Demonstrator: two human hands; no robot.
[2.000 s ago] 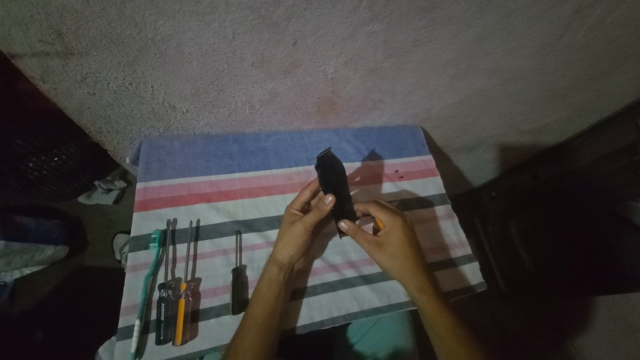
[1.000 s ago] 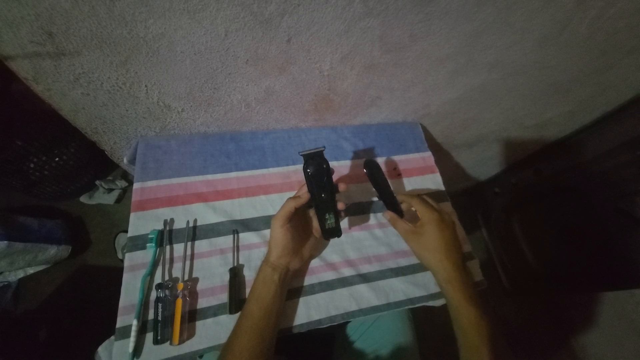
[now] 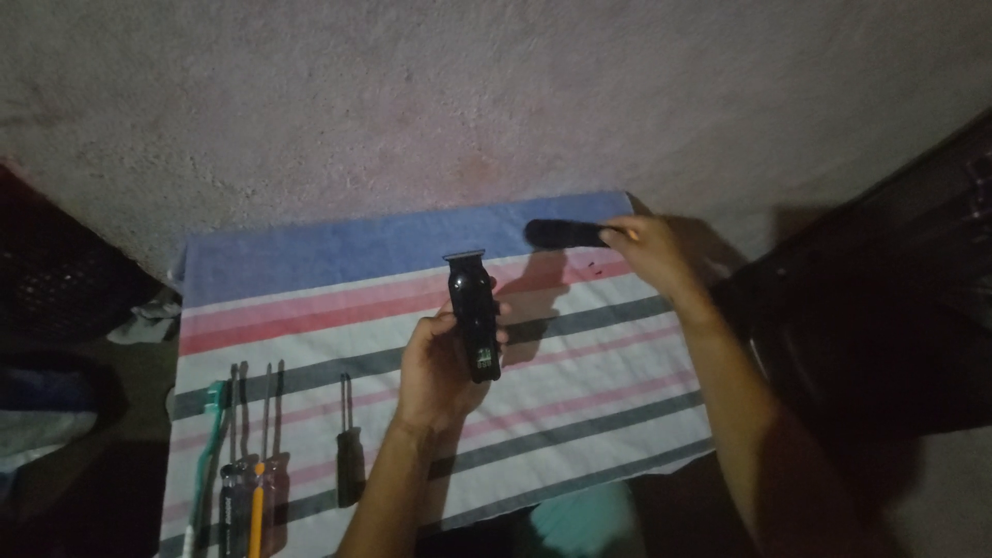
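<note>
My left hand (image 3: 446,364) holds a black hair trimmer (image 3: 473,318) upright over the middle of the striped cloth, its wide blade at the top and small lit marks near its lower end. At the upper right, my right hand (image 3: 639,244) grips one end of a long black cover piece (image 3: 564,234), which lies level above the blue band of the cloth. A few tiny dark bits, perhaps screws, (image 3: 595,268) rest on the cloth just below that hand.
Left on the striped cloth (image 3: 294,267) lie a teal toothbrush (image 3: 208,449), a black-handled screwdriver (image 3: 232,496), an orange-handled screwdriver (image 3: 258,496) and a smaller dark screwdriver (image 3: 349,465). A rough wall (image 3: 465,108) rises behind. A dark basket (image 3: 62,263) stands at the left.
Two seconds ago both hands were together at the black trimmer. The right hand has moved away with the cover piece, up and to the right, and turned it level. The left hand still holds the trimmer.
</note>
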